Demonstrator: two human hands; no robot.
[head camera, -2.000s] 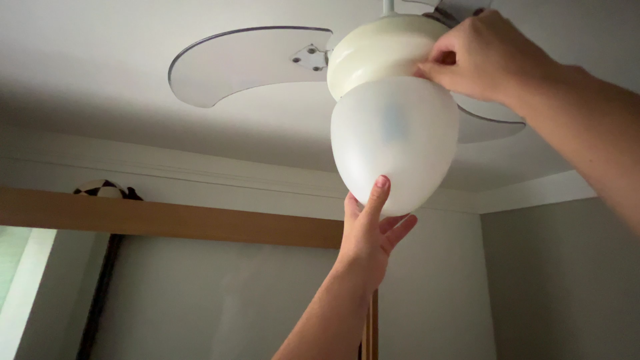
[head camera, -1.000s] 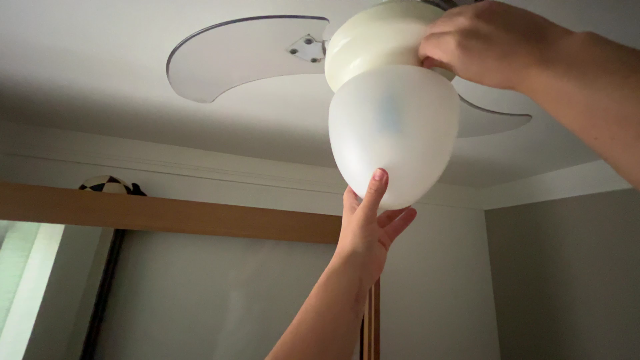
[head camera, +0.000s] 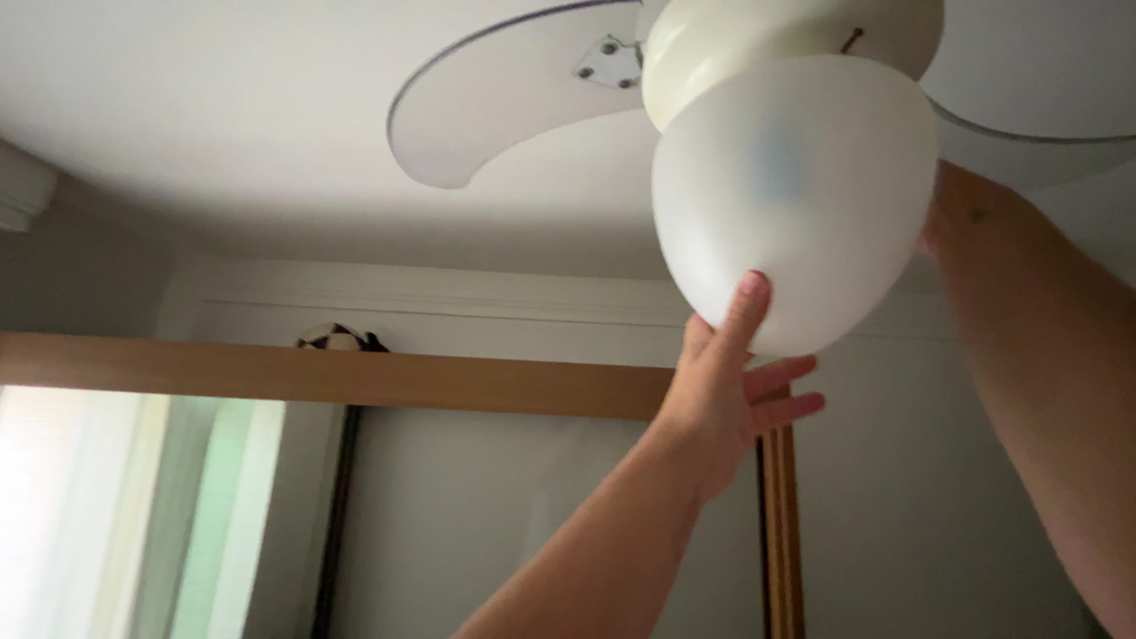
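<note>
A frosted white lamp shade (head camera: 799, 204) hangs below the cream housing (head camera: 745, 44) of a ceiling fan. My left hand (head camera: 728, 390) supports the shade from underneath, its thumb on the near side and two fingers spread below. My right hand (head camera: 967, 209) is at the shade's right side, with its fingers hidden behind the shade, so its grip does not show. A small screw (head camera: 853, 40) sticks out of the housing just above the shade's rim. A bluish shape shows faintly through the shade.
A clear fan blade (head camera: 515, 106) reaches left from the housing, and another (head camera: 1038, 124) reaches right. Below stands a wardrobe with a wooden top rail (head camera: 497, 382) and a mirrored panel (head camera: 133, 506). A black and light patterned object (head camera: 333, 337) lies on top of it.
My right hand has left the screw area on the housing and moved down beside the shade, leaving the screw in sight. My left hand stays under the shade. The view has shifted.
</note>
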